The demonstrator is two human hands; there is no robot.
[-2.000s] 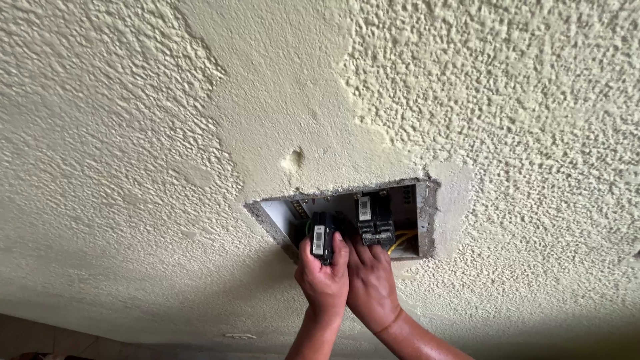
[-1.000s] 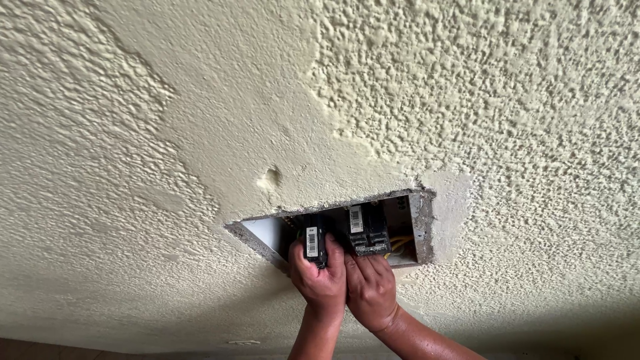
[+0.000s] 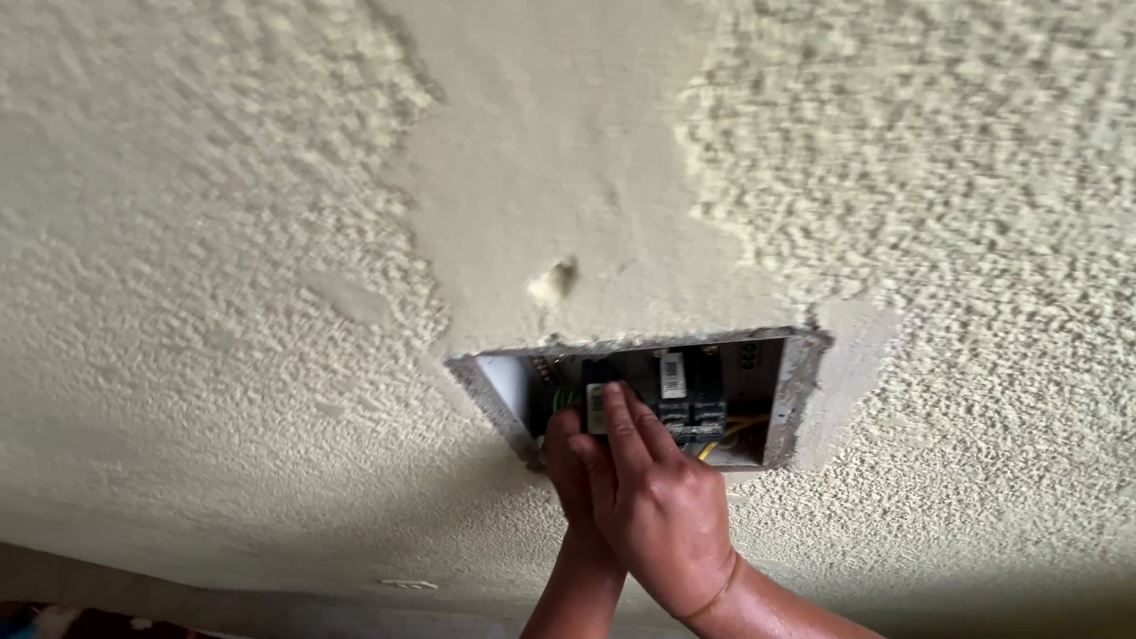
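A metal electrical box (image 3: pixel 504 390) is recessed in the wall. Inside it, on the left, sits a black circuit breaker (image 3: pixel 596 408) with a white label. My right hand (image 3: pixel 670 506) presses two fingertips on the face of this breaker. My left hand (image 3: pixel 568 453) is at the breaker's lower left, its fingers partly hidden behind the right hand, so its hold is unclear. Right of them are more black breakers (image 3: pixel 694 404), one with a label. Yellow wires (image 3: pixel 732 430) run at the lower right of the box, and green wires (image 3: pixel 564 399) show at the left.
Rough textured plaster (image 3: pixel 976 222) surrounds the box, with a smoother patch (image 3: pixel 568 160) above it and a small dent (image 3: pixel 555 282) in that patch. The cut edge (image 3: pixel 799 399) of the opening is ragged. Dark, unclear items (image 3: pixel 80 621) lie at the bottom left.
My right hand has moved left from the right-hand breakers onto the labelled left breaker. That breaker sits deeper in the box. My left hand has shifted to its lower left side.
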